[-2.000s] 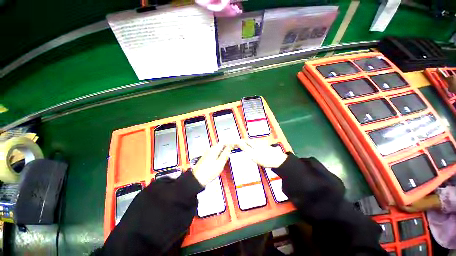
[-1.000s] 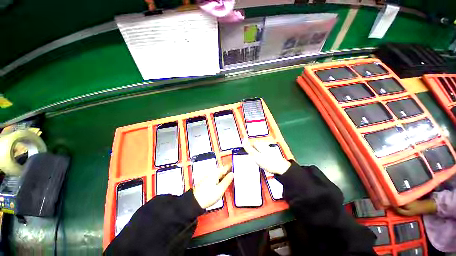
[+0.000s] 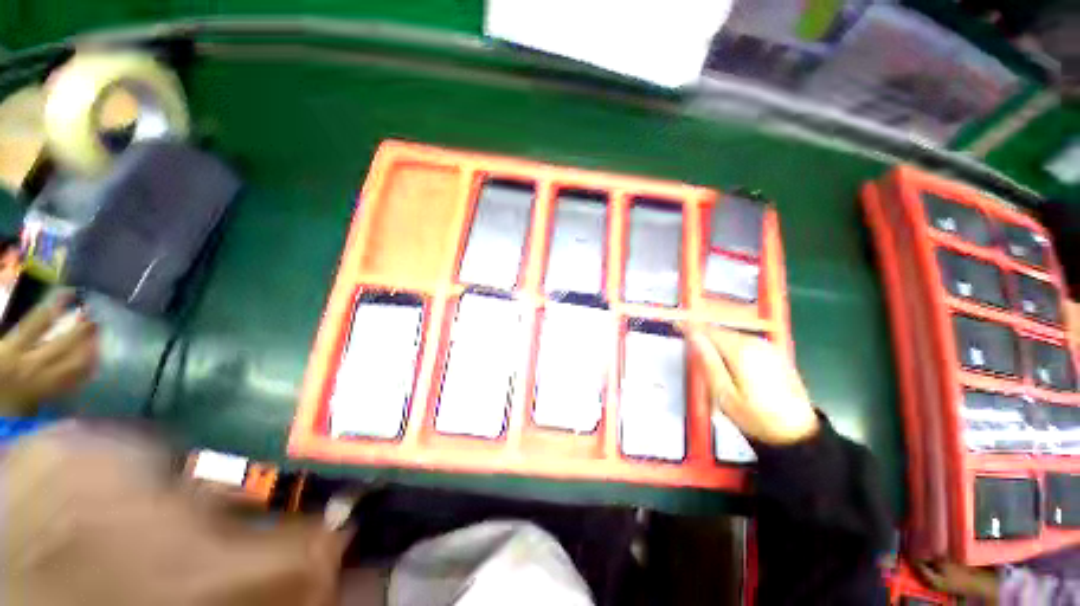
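An orange-red phone tray (image 3: 533,464) lies flat in front of me, with two rows of pockets. The top left pocket (image 3: 411,219) is empty; the others hold phones. Lower-row phones such as this one (image 3: 377,369) show white screens; upper ones such as this one (image 3: 499,231) look greyer. The top right phone (image 3: 734,249) has a red band and sits slightly over the tray's upper edge. My right hand (image 3: 758,376) is over the lower right phones, fingers apart, holding nothing visible, and partly covers the last phone. My left hand is not in view. The picture is blurred.
Stacked orange-red trays with dark phones (image 3: 906,355) stand at right. A tape dispenser (image 3: 148,225) and a tape roll (image 3: 115,109) are at left. Another person's hand (image 3: 47,355) and brown sleeve (image 3: 154,521) reach in at lower left. White sheets (image 3: 610,30) hang at the back.
The view has turned, showing more of the left side. My left hand has left the picture. My right hand stays over the tray's lower right. Another person's arm now shows at lower left.
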